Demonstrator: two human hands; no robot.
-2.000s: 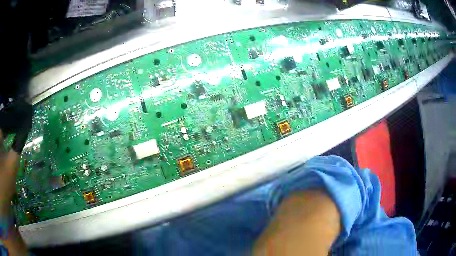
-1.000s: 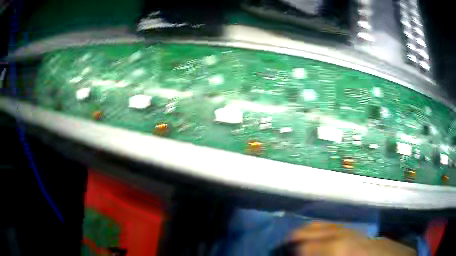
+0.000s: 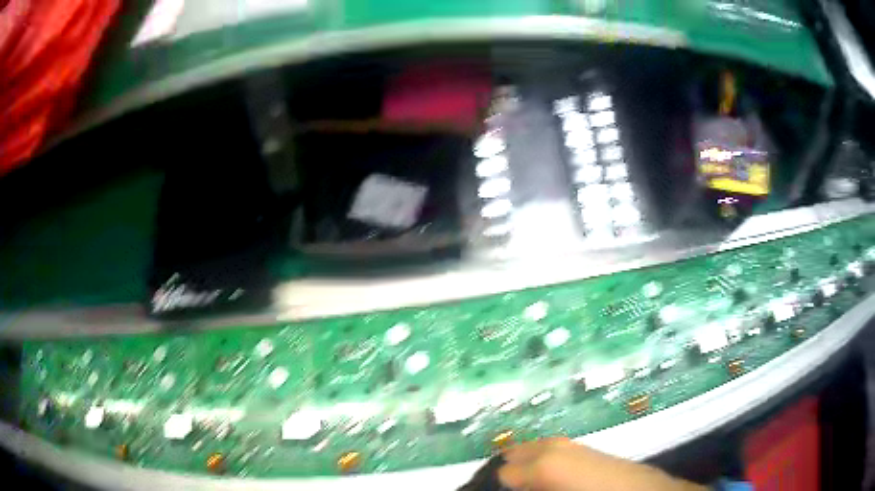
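A row of green printed circuit boards runs edge to edge across the lower view, blurred. Each has white blocks and round white spots, with small orange-copper squares near the front edge. My right hand is at the bottom, right of centre, over the boards' front edge. It has a black covering at the fingertips. It is blurred and cut off by the bottom edge, so whether it holds anything cannot be told. My left hand is out of the picture.
Behind the boards stand a black tray with small white pieces, a black parts bin with a white label, a component tray with rows of white-silver components, and a dark box with a lit yellow-purple panel. Red material is upper left.
The view has swung, bringing the bench with its trays into the picture. My right hand now shows at the boards' front edge. My left hand, partly seen two seconds ago, is gone from view.
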